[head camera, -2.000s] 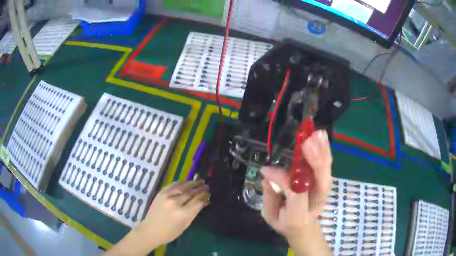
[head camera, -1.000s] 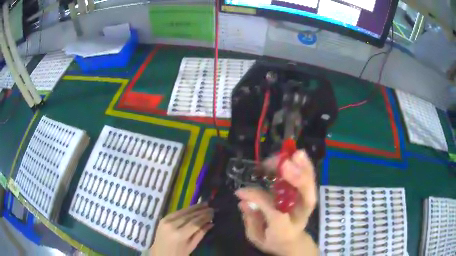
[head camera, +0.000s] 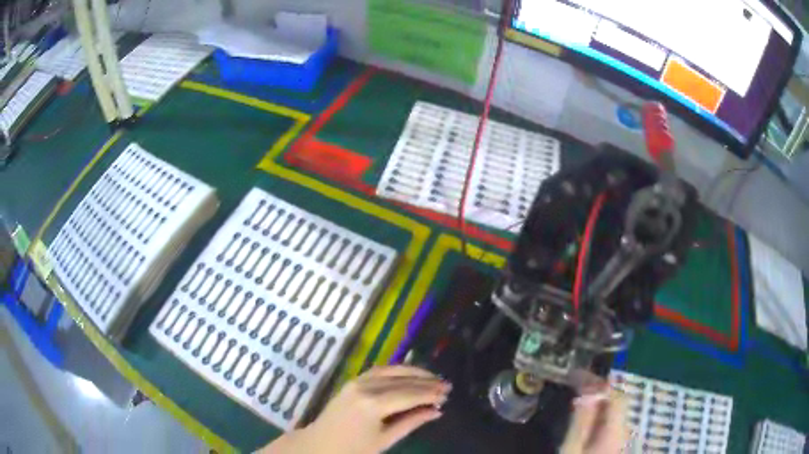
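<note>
The black test fixture (head camera: 612, 230) stands right of centre. Its toggle clamp handle (head camera: 657, 133) with the red grip points up. The clear pressing plate (head camera: 559, 332) is above the round silver base (head camera: 514, 397) with a small brass-coloured ring. My left hand (head camera: 377, 408) lies left of the base, fingers together and pointing right; whether it holds anything cannot be told. My right hand (head camera: 596, 415) is blurred and cut off by the bottom edge, just right of the round base; its fingertips are unclear. No single part shows clearly at the base.
Foam parts trays with dark dumbbell-like parts lie left (head camera: 275, 301), far left (head camera: 129, 235), behind (head camera: 470, 164) and right (head camera: 679, 412) of the fixture. A blue paper bin (head camera: 275, 71) is rear left, a lit monitor (head camera: 665, 58) rear right. Red wires hang near the fixture.
My right hand has let go of the red handle and moved down beside the round base. The handle has swung up. The view has shifted, and the monitor now shows an orange box.
</note>
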